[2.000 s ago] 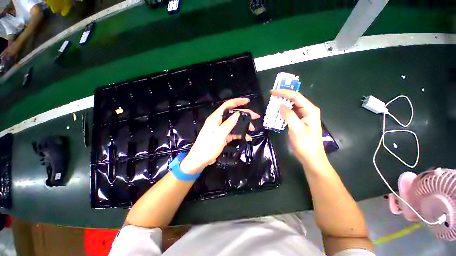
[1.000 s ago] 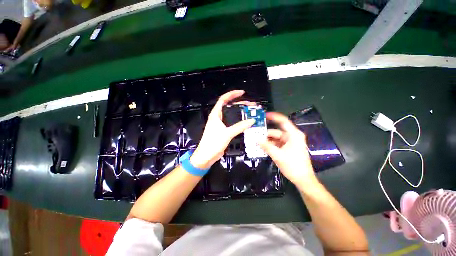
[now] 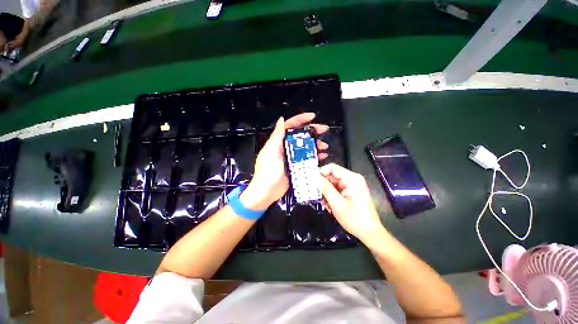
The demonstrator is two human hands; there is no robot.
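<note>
A circuit board (image 3: pixel 303 166), blue at the top and white with key marks below, lies face up over the dark phone housing in my left hand. Only a thin dark edge of the housing shows around it. My left hand (image 3: pixel 274 163), with a blue wristband, holds the piece from its left side and from behind, over the glossy black blister tray (image 3: pixel 180 190). My right hand (image 3: pixel 345 199) touches the board's lower right edge with thumb and fingertips.
A smartphone (image 3: pixel 402 177) lies right of the tray, then a charger with white cable (image 3: pixel 485 156) and a pink fan (image 3: pixel 546 278). A dark lump (image 3: pixel 71 180) and thin stick (image 3: pixel 117 144) lie left. Behind, small phone pieces sit on the green conveyor (image 3: pixel 253 54).
The board came from the right side of the tray onto the housing in my left hand. My right hand has moved down to the board's lower edge. The smartphone is now fully in view.
</note>
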